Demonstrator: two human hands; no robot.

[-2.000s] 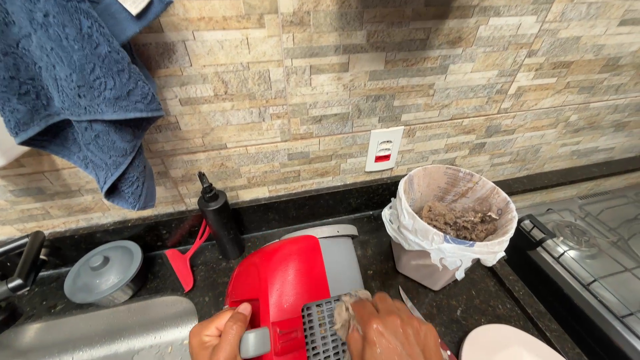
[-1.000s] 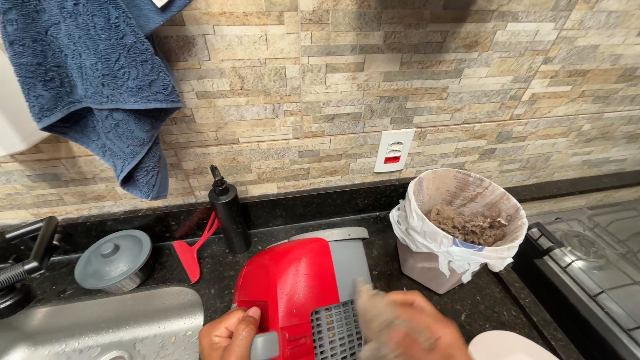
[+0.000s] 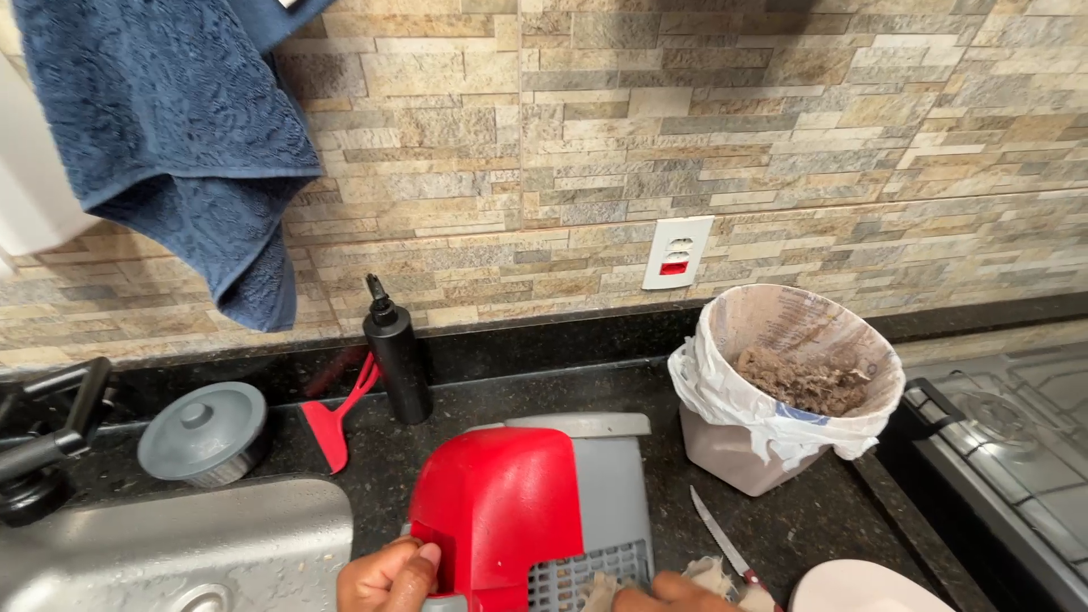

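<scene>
A red and grey plastic housing (image 3: 501,501) with a grey grille (image 3: 586,578) lies on the dark stone counter at the bottom middle. My left hand (image 3: 391,578) grips its left side, thumb on top near a recess in the red part. My right hand (image 3: 676,593), partly cut off by the bottom edge, holds a crumpled beige-grey cloth (image 3: 710,574) over the grille's lower right. Just right of the housing lies a serrated knife (image 3: 718,531) with a dark red handle. Behind it stands a plastic-lined bin (image 3: 739,455) holding grey-brown fluffy debris (image 3: 803,382).
A steel sink (image 3: 195,527) with a black faucet (image 3: 59,442) is at left, near a grey-lidded container (image 3: 202,433), red squeegee (image 3: 336,421) and black pump bottle (image 3: 398,365). A blue towel (image 3: 178,144) hangs above. At right are a pale plate (image 3: 863,591) and stove (image 3: 1003,425).
My right hand with the cloth has moved down and left from its place one second ago, back over the grille. My left hand stays on the housing.
</scene>
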